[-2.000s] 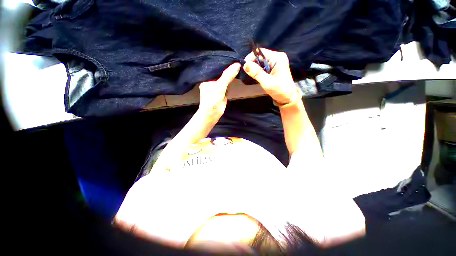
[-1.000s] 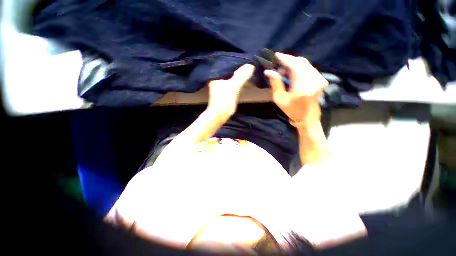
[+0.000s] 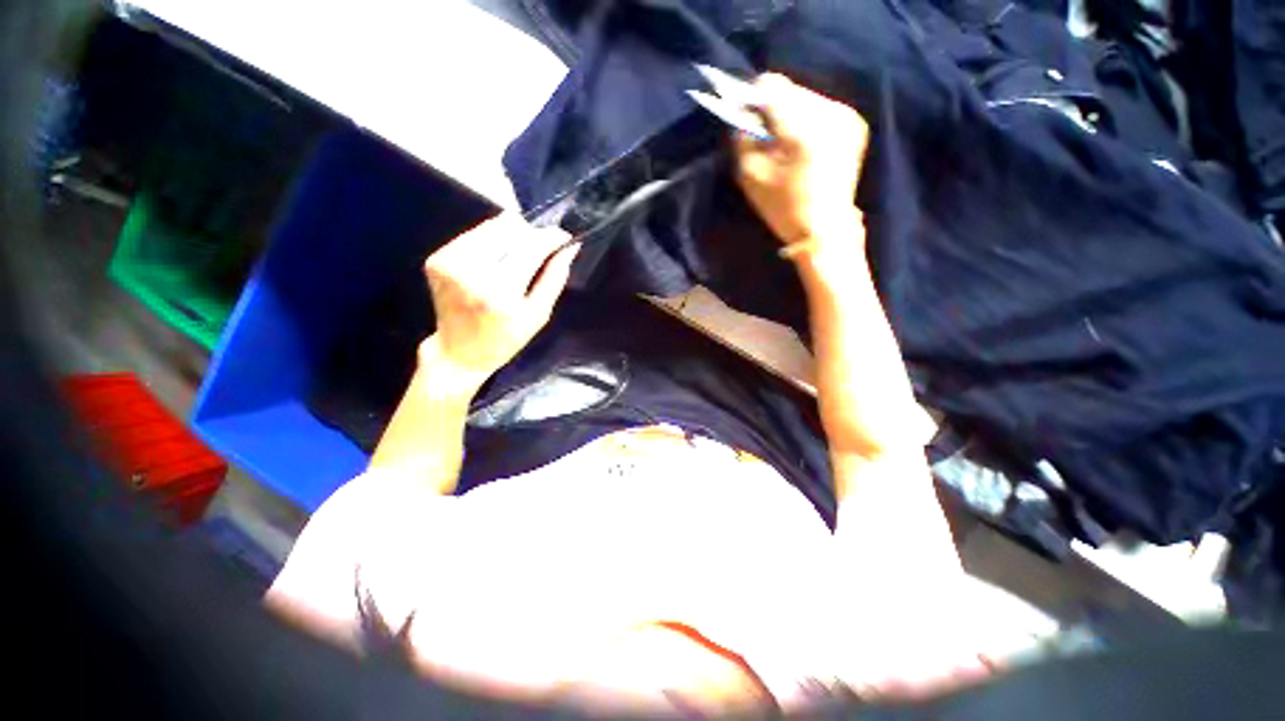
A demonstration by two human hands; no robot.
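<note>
A dark navy denim garment [image 3: 1015,282] covers the table from the centre to the right. My left hand [image 3: 493,289] pinches the garment's edge near the table's front corner, left of centre. My right hand [image 3: 803,155] holds thread snips [image 3: 729,102], their pale blades pointing up and left over the denim. An edge of the cloth runs taut from my left hand towards my right hand. Whether my right fingers also grip the cloth cannot be told.
The white table [image 3: 409,78] shows at the upper left. A blue bin [image 3: 268,409] stands on the floor at left, with a green crate [image 3: 176,289] and a red crate [image 3: 141,451] beyond it. Dark cloth with a pale patch [image 3: 557,395] lies over my lap.
The view has turned towards the left, bringing the crates into sight. My hands have moved apart, with the garment edge stretched between them. The snips' blades now show bright.
</note>
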